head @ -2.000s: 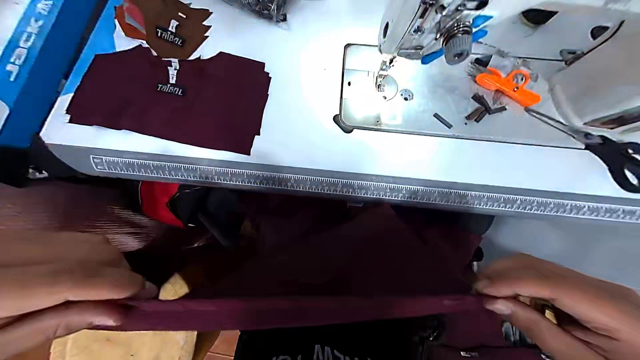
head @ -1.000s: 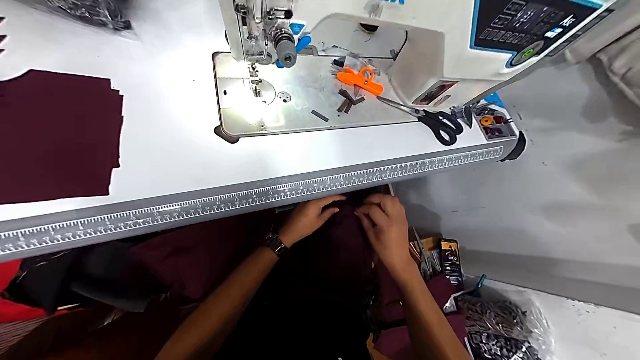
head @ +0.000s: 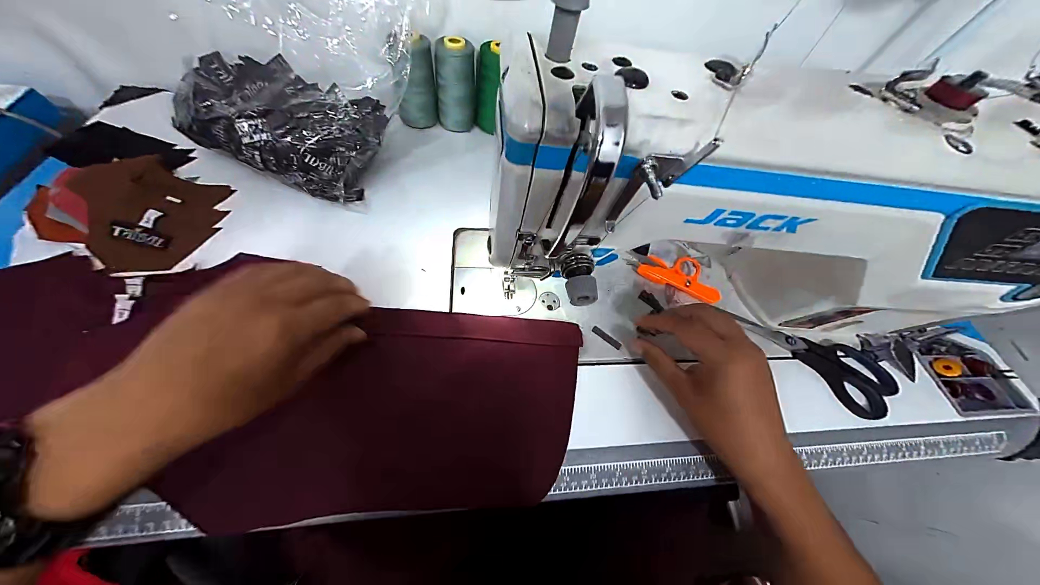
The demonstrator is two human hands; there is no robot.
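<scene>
A maroon fabric piece (head: 422, 414) with a folded upper edge lies over the table's front edge, its right end just before the presser foot (head: 509, 286). Over its upper left part is my left hand (head: 252, 341), blurred, fingers bent; whether it grips the cloth cannot be told. My right hand (head: 707, 357) reaches to small dark strips on the machine bed, thumb and fingertips close around one dark strip (head: 647, 331), though the grip is partly hidden. Another dark strip (head: 606, 337) lies to its left. Orange thread snips (head: 678, 278) rest behind my right hand, with black-handled scissors (head: 845, 378) to its right.
The Jack sewing machine (head: 756, 203) stands across the back. Thread cones (head: 454, 85) and a plastic bag of black labels (head: 284, 130) are behind left. Brown fabric pieces (head: 154, 207) lie at left. A small parts box (head: 975, 382) sits at the right edge, beyond the ruler tape (head: 902, 449).
Both hands have come from below the table edge to above the tabletop. The maroon cloth with the folded edge now lies on the table before the machine. The view has shifted.
</scene>
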